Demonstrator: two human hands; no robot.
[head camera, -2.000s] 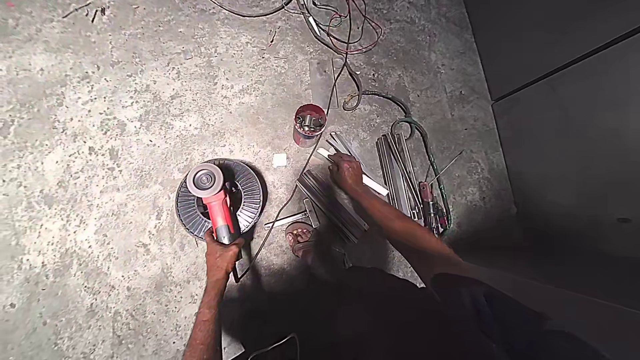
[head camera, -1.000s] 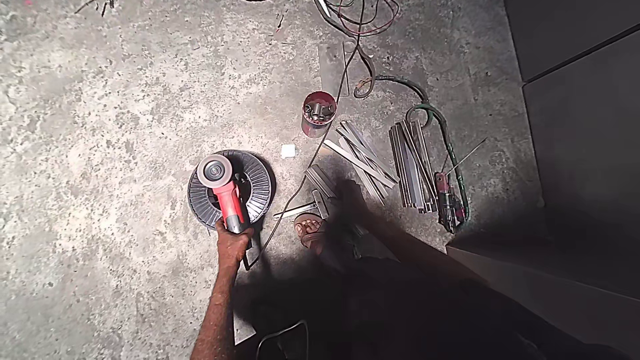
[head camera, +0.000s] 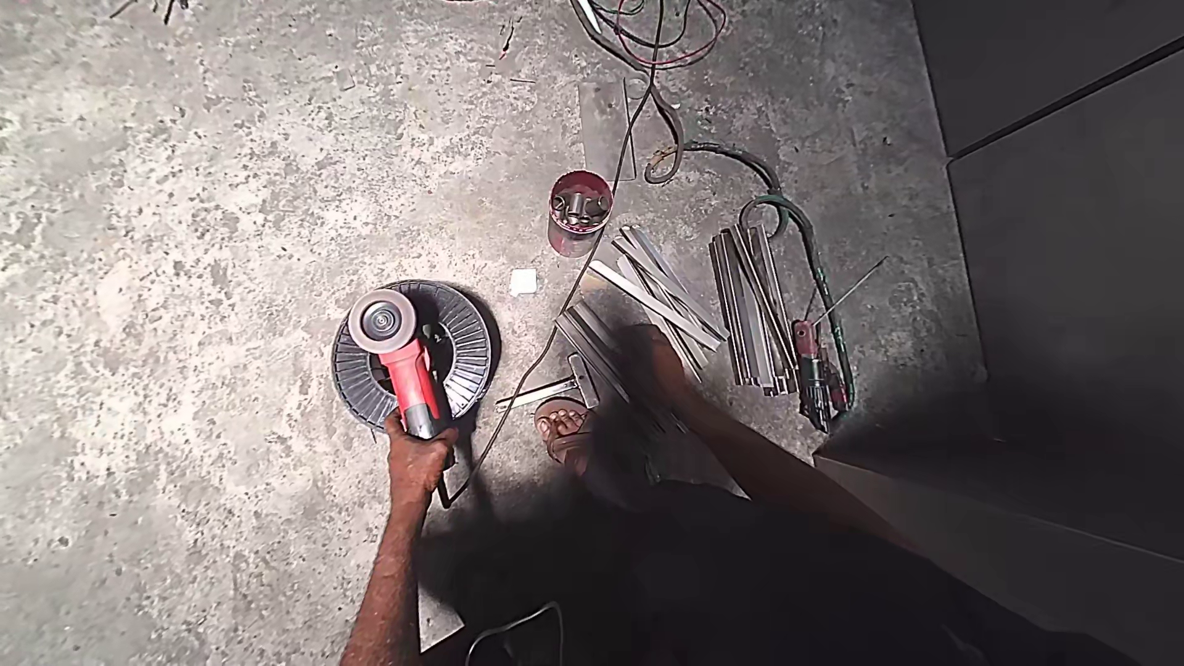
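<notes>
My left hand (head camera: 419, 460) grips the rear body of a red angle grinder (head camera: 409, 370), whose round disc faces up. Beneath the grinder lies a black ribbed ring-shaped reel (head camera: 470, 347). In shadow, my right hand (head camera: 655, 363) is over a bundle of flat metal strips (head camera: 589, 335); whether its fingers hold one is hidden. Beside that hand, loose metal strips (head camera: 668, 303) lie crossed on the floor. A metal T-shaped piece (head camera: 581, 380) rests by my sandalled foot (head camera: 561, 424).
A red can (head camera: 578, 227) holds metal parts. Farther right are another pile of metal strips (head camera: 751, 314) and a welding electrode holder (head camera: 814, 375) with its cable (head camera: 819, 250). The grinder's black cord (head camera: 534, 368) crosses the floor. A small white square (head camera: 524, 282) and a flat plate (head camera: 606, 129) also lie there.
My right hand has moved from the loose crossed strips back toward the bundle near my foot. My left hand keeps the grinder over the reel.
</notes>
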